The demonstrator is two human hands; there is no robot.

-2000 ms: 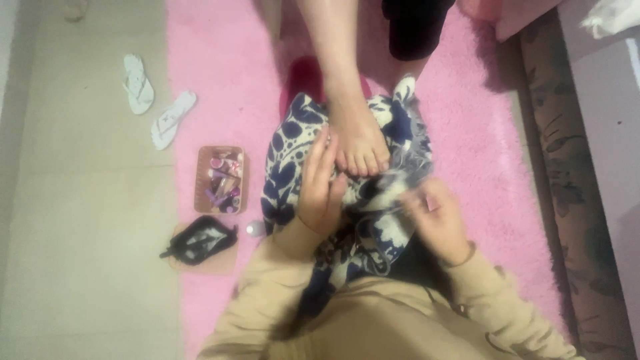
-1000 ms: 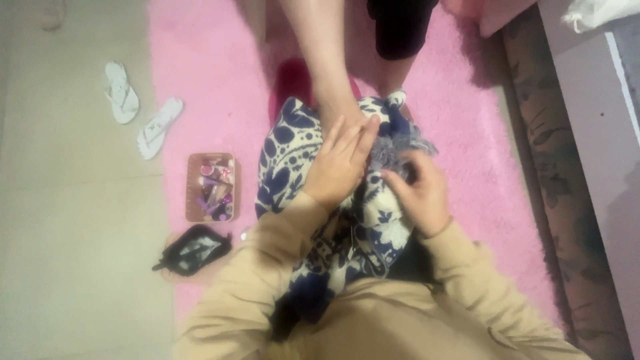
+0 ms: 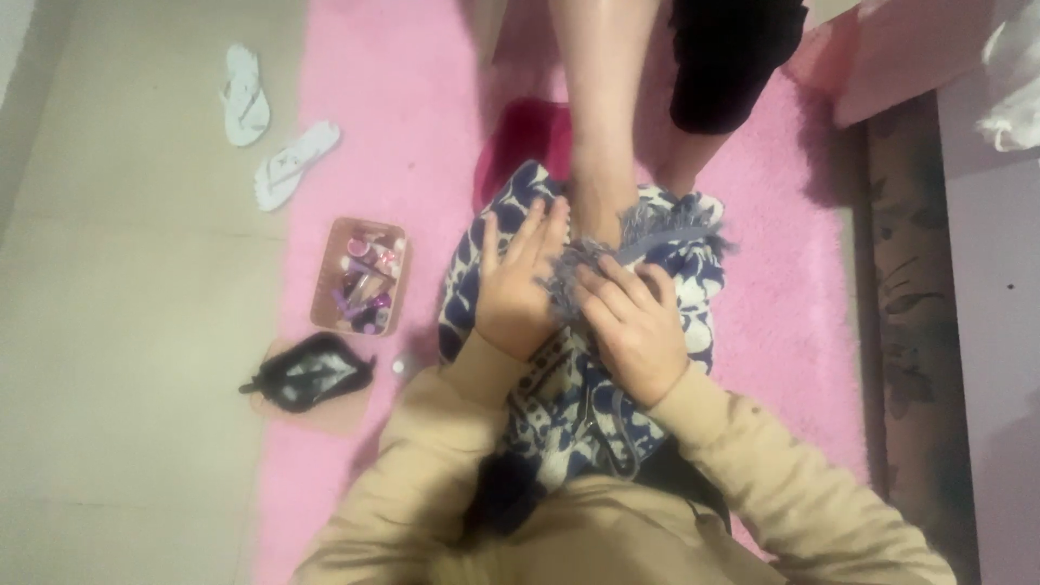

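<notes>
A blue-and-white patterned towel (image 3: 479, 284) with a grey fringe lies over my lap. Another person's bare foot (image 3: 600, 213) rests on it, its toes covered by the fringed edge and my hands. My left hand (image 3: 520, 284) lies with spread fingers along one side of the foot, over the towel. My right hand (image 3: 634, 325) presses its bent fingers on the fringed part over the toes; whether it pinches the cloth is hidden.
A basket (image 3: 321, 276) of small bottles and an open black pouch (image 3: 313, 374) sit at the left. White flip-flops (image 3: 280, 166) lie beyond them. Behind the foot is a dark pink basin (image 3: 520, 134). A pink rug (image 3: 796, 341) spreads underneath; a patterned cushion (image 3: 910, 325) runs along the right.
The toes, bare two seconds ago, are now under the towel's fringed edge and my hands. My right hand has moved in onto the cloth; my left hand has come off the top of the foot.
</notes>
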